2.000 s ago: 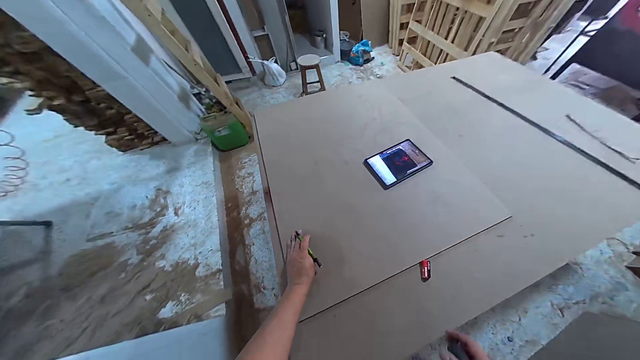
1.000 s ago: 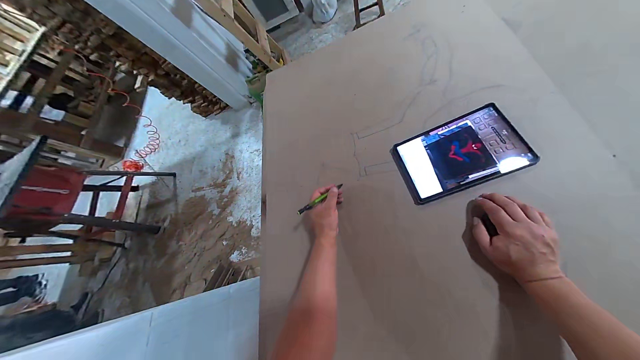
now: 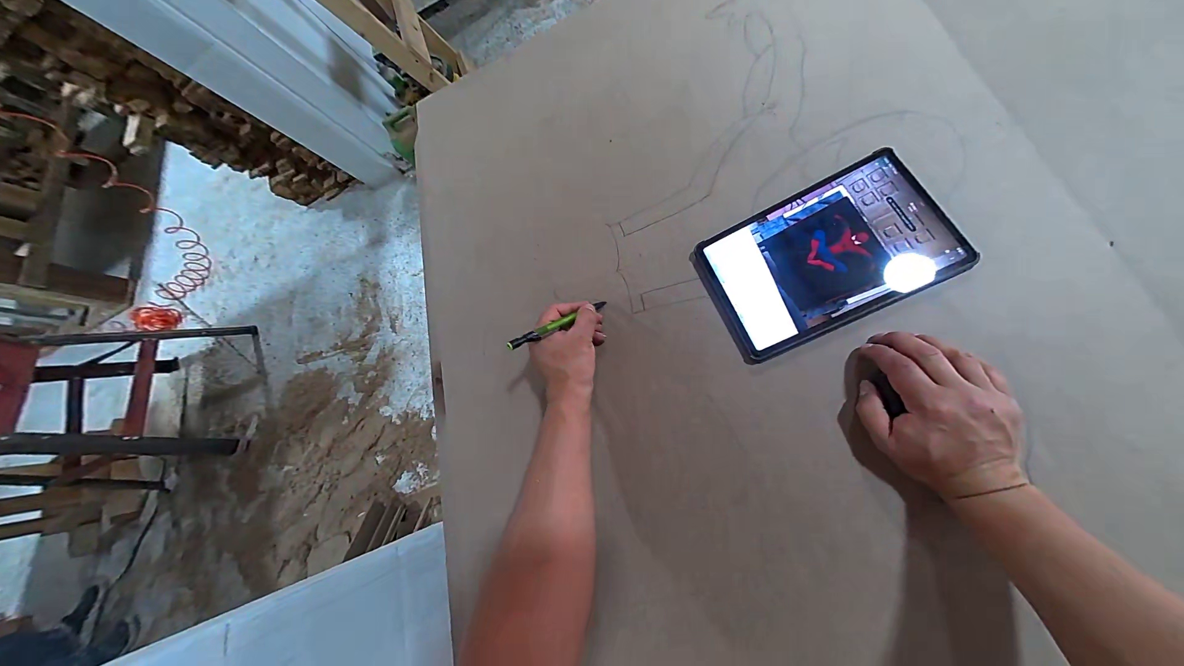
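Note:
My left hand (image 3: 566, 344) holds a green and black pencil or marker (image 3: 555, 329), its dark tip pointing right, just left of some pencil lines on the brown board (image 3: 740, 518). My right hand (image 3: 943, 407) rests on the board, curled over a dark object (image 3: 886, 392) that is mostly hidden under the palm. Between and above the hands lies a tablet in a dark case (image 3: 837, 254), lit, with a red and blue figure on its screen. Faint outlines run over the board above and to the left of the tablet, and one passes beneath it.
Left of the board, the stained floor (image 3: 351, 268) lies lower down. A red coiled air hose (image 3: 190, 264), a dark metal frame (image 3: 139, 444) and stacked wood pieces (image 3: 296, 176) are there. A white panel (image 3: 324, 610) adjoins the lower left, and wooden slats (image 3: 407, 46) stand beyond the top-left corner.
The view has moved much closer since the oldest frame. My right hand, at the bottom edge two seconds ago, now rests near the tablet. From one second ago, both hands have hardly moved.

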